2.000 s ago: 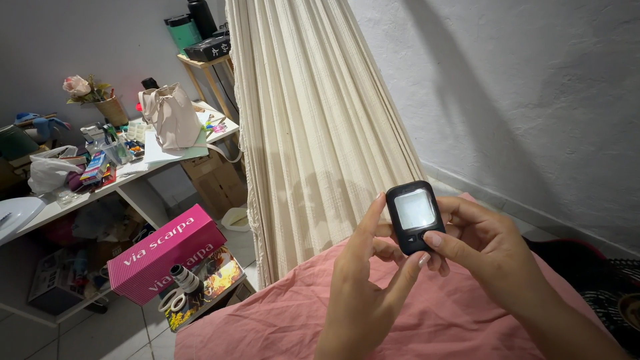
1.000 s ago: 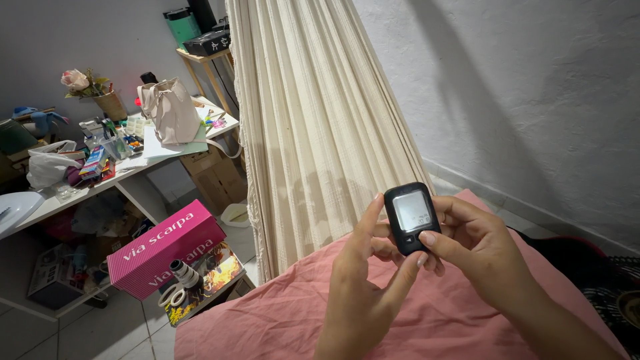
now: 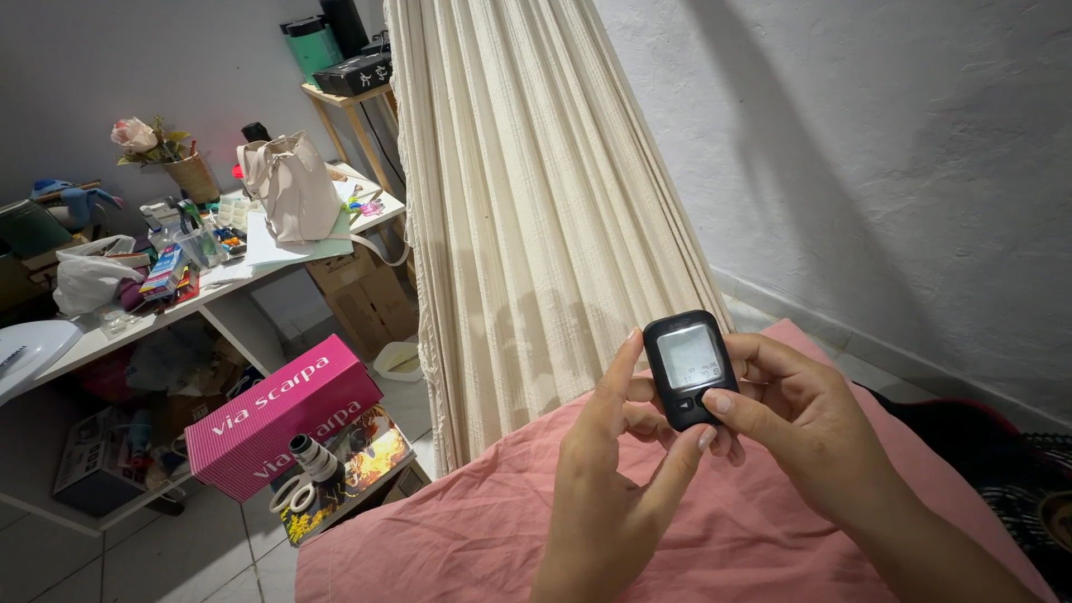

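Observation:
A small black handheld meter [image 3: 690, 368] with a lit grey screen and buttons below it is held upright, slightly tilted, between both hands. My left hand [image 3: 624, 469] grips its left side and lower edge with fingers and thumb. From the right, my right hand [image 3: 791, 410] supports it, the thumb resting on a button under the screen. Some fingers are hidden behind the meter. Beneath both hands, pink fabric [image 3: 469, 536] lies spread over the lap.
A cream fabric hammock [image 3: 536, 209] hangs ahead, beside a white wall. At left stand a cluttered white desk [image 3: 243, 289] with a beige handbag [image 3: 293, 188], and a pink box [image 3: 285, 419] with scissors [image 3: 293, 494] close by. A cardboard box [image 3: 368, 310] sits under the desk.
Dark characters now show on the meter's screen, which looked blank two seconds ago. Both hands keep nearly the same hold on it.

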